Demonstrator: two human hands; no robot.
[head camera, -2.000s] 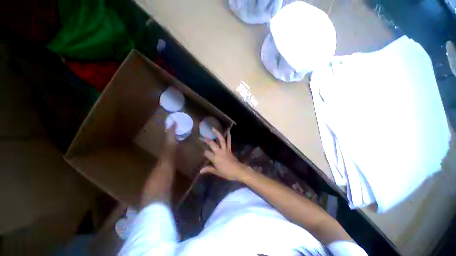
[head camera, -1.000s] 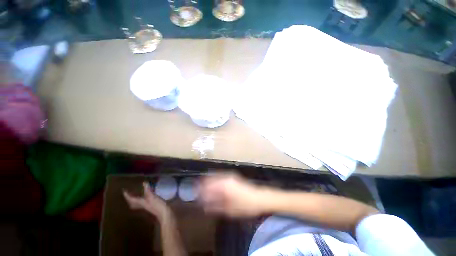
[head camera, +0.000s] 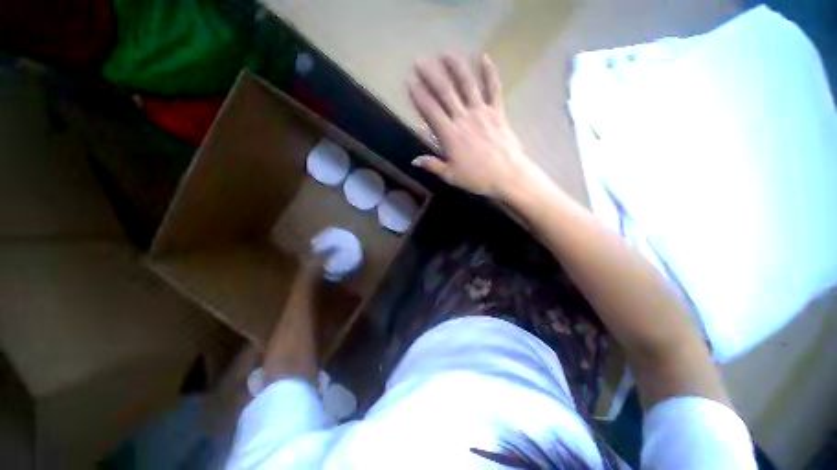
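An open brown carton (head camera: 197, 216) stands low beside the bench. Three white round wrapped pieces (head camera: 364, 189) sit in a row along its wall on the bench side. My left hand (head camera: 317, 268) is inside the carton, blurred, closed on another white round piece (head camera: 341, 253) apart from the row; its fingers are partly hidden. My right hand (head camera: 468, 124) is empty with fingers spread, palm down at the near edge of the cardboard-covered bench (head camera: 541, 101). The white tissue stack (head camera: 707, 184) lies on the bench to its right.
More white round pieces (head camera: 340, 401) show below the carton, near my left sleeve. Larger brown cartons (head camera: 83, 312) are at the left. Green cloth or plastic (head camera: 179, 46) and something red (head camera: 184, 117) lie beyond the carton.
The view has turned. My right hand has moved from the carton to the bench edge. My left hand now holds a white piece. The two bundles beside the tissue stack no longer show.
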